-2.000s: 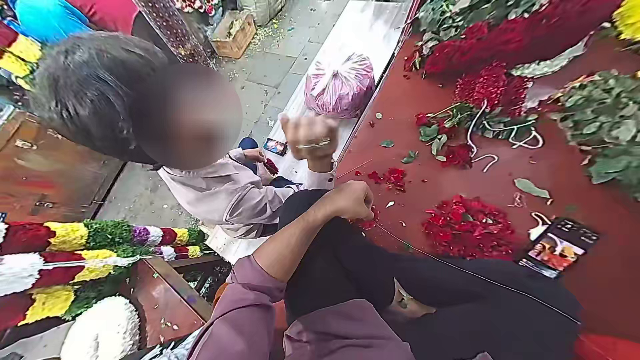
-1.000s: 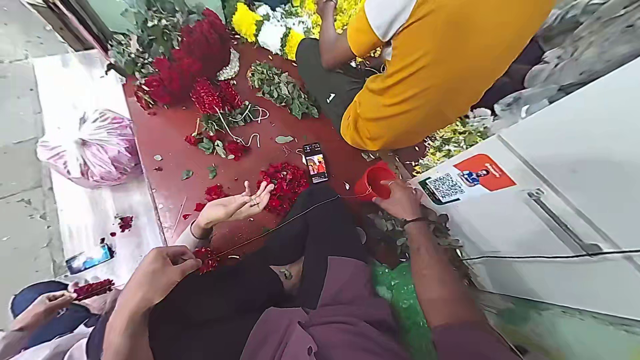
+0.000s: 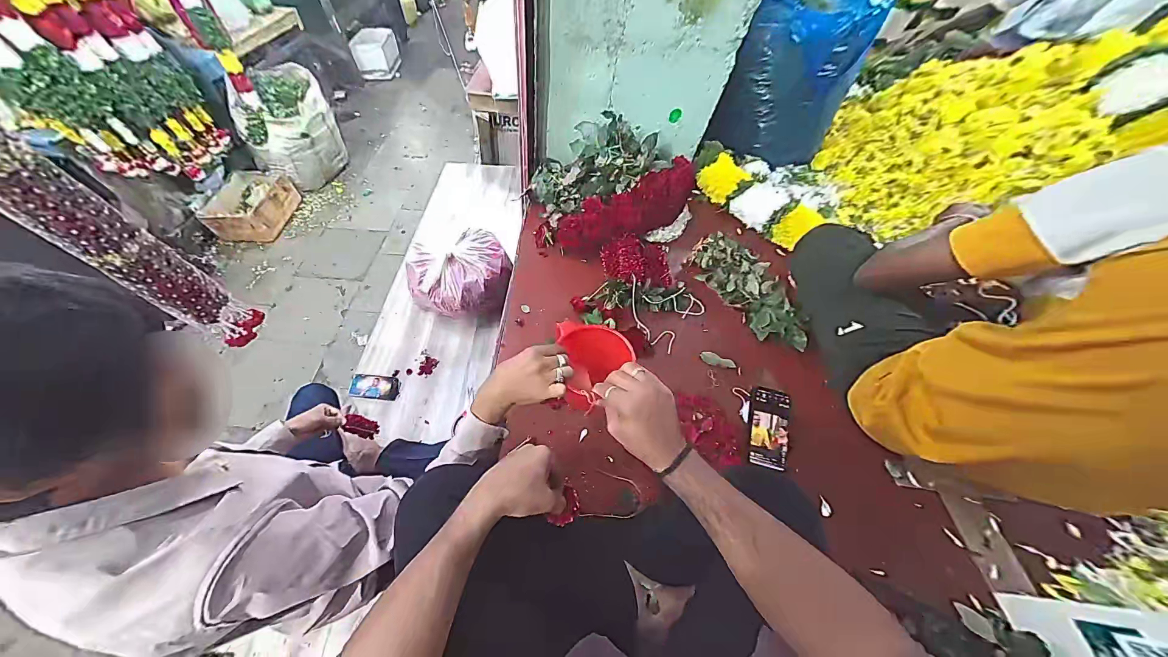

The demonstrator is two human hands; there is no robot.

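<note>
My left hand (image 3: 525, 482) is closed around a thin thread, with a small bunch of red petals (image 3: 566, 506) against its fingers, low over my lap. The thread (image 3: 630, 497) curves away to the right beside my knee. My right hand (image 3: 641, 412) pinches the near rim of a red plastic cup (image 3: 598, 351), which is tilted so that its inside shows. A co-worker's ringed hand (image 3: 529, 379) touches the cup's left side. Loose red petals (image 3: 707, 429) lie on the red surface right of my right hand, beside a phone (image 3: 769, 429) with a lit screen.
A co-worker on the left holds a short red flower string (image 3: 360, 425) near another phone (image 3: 374, 387). Beyond the cup lie red flowers (image 3: 630, 214) and green leaves (image 3: 748, 287). A bag of pink petals (image 3: 459, 274) stands on the white bench. A person in yellow (image 3: 1022, 365) sits at right.
My right hand has brought the red cup from the right side to in front of me. The co-worker's hand, palm open before, is now at the cup. The view has swung.
</note>
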